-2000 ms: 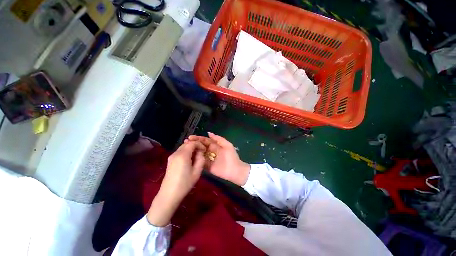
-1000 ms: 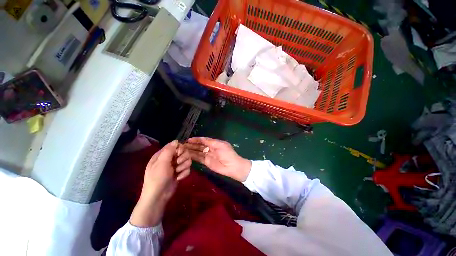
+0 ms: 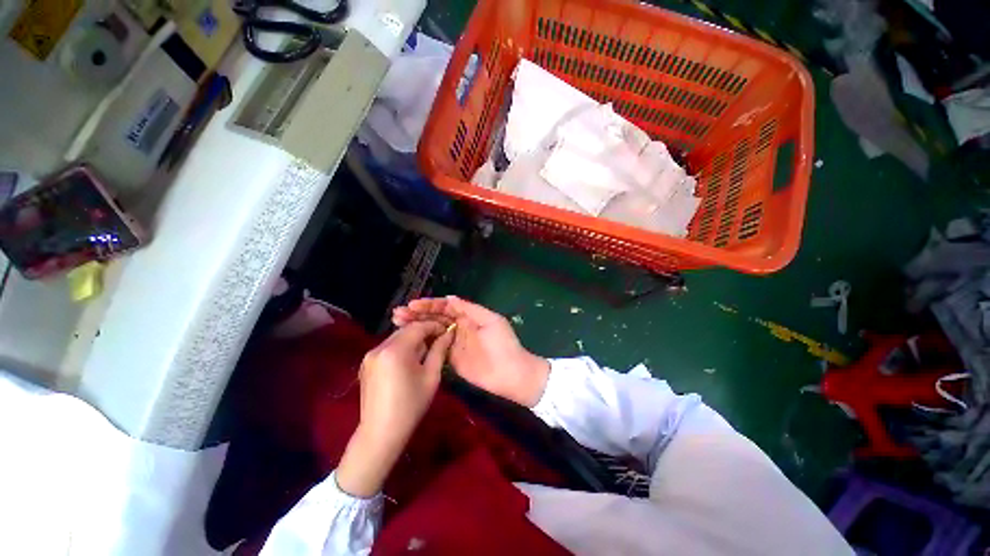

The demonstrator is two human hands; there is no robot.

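Note:
My left hand (image 3: 396, 386) has its fingertips pinched on a small yellow piece (image 3: 452, 327), over the lap. My right hand (image 3: 494, 353) is cupped with the palm up, right beside and under those fingertips. My left fingers cover part of the right palm, so I cannot tell whether more pieces lie in it. Both forearms wear pale sleeves. A dark red cloth (image 3: 434, 489) covers the lap below the hands.
White cloth (image 3: 76, 478) lies at the lower left on the machine table (image 3: 206, 293). A phone (image 3: 67, 220), a yellow scrap (image 3: 86, 281) and black-handled scissors (image 3: 284, 33) are there too. An orange-red basket (image 3: 641, 244) holds white pieces (image 3: 597, 163). Grey cloth lies at right.
A second ago my left hand was further left, apart from the right palm, and a pale piece showed on my right fingers. My left hand is back at the palm, with a yellow piece at its fingertips.

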